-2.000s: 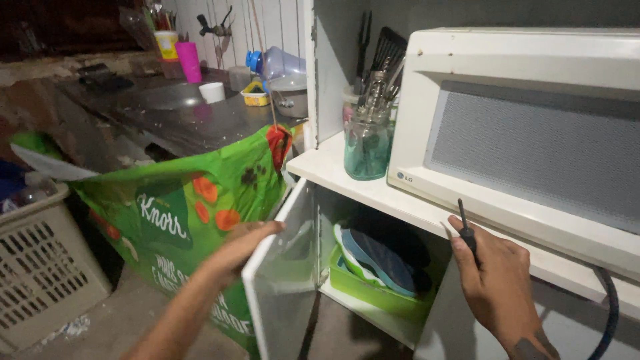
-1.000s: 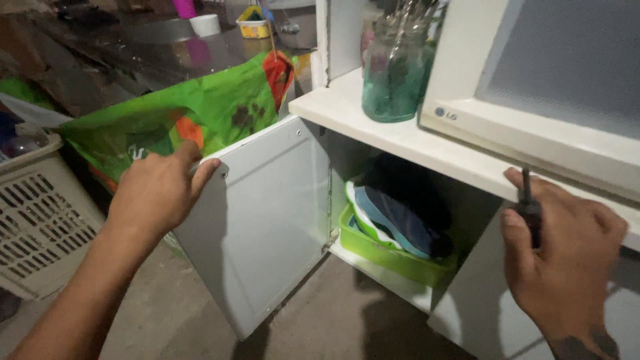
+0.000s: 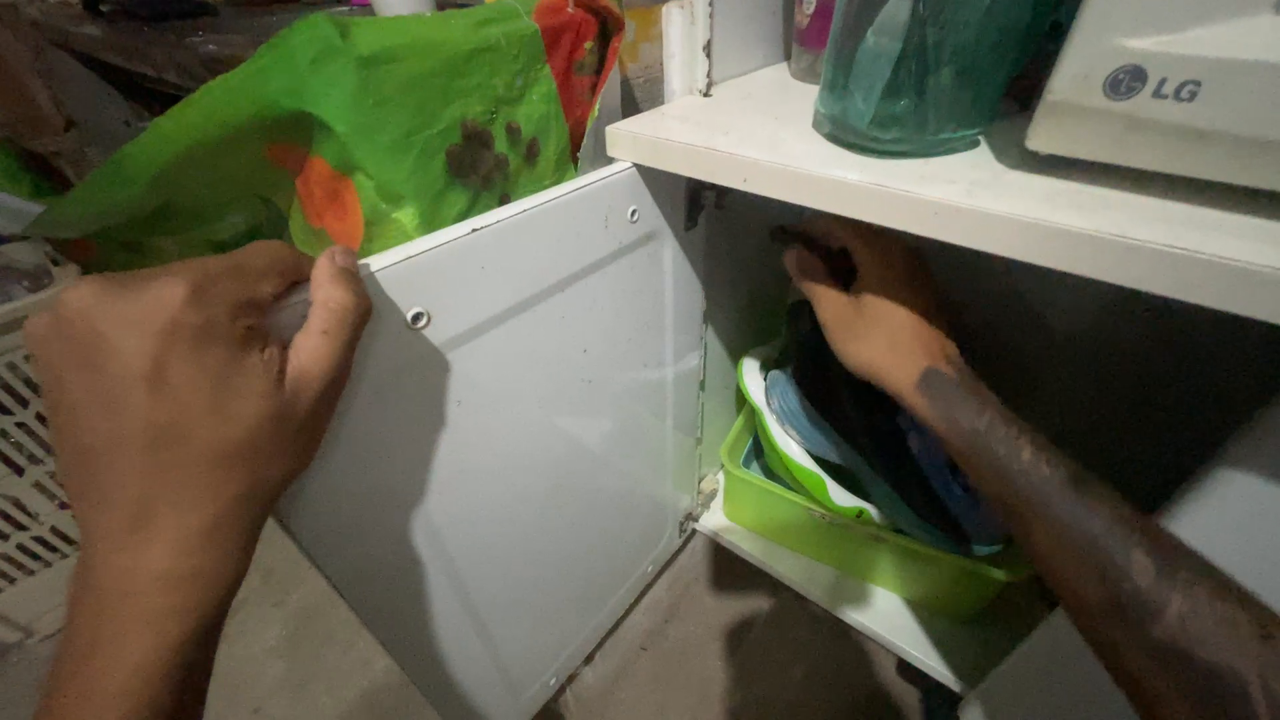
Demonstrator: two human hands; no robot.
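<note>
My left hand [image 3: 200, 370] grips the top outer corner of a white cabinet door [image 3: 540, 400], which stands swung out to the left. My right hand [image 3: 870, 290] is inside the cabinet under the shelf, near the upper hinge [image 3: 700, 203], closed on a dark screwdriver [image 3: 820, 255] whose tip is hard to make out in the shadow. Below that hand, a light green plastic bin [image 3: 860, 555] holds plates or lids [image 3: 800, 430] and dark items, and rests on the cabinet floor. A lower hinge [image 3: 690, 520] shows at the door's bottom corner.
The white shelf [image 3: 900, 200] above my right forearm carries a teal glass jar [image 3: 900, 80] and an LG microwave [image 3: 1170, 100]. Behind the door hangs a green printed plastic sheet [image 3: 400, 120]. A slotted plastic basket [image 3: 25, 480] stands at the far left.
My right hand has moved from the shelf's front edge into the cabinet with the screwdriver. My left hand still grips the door. The view is now closer to the cabinet.
</note>
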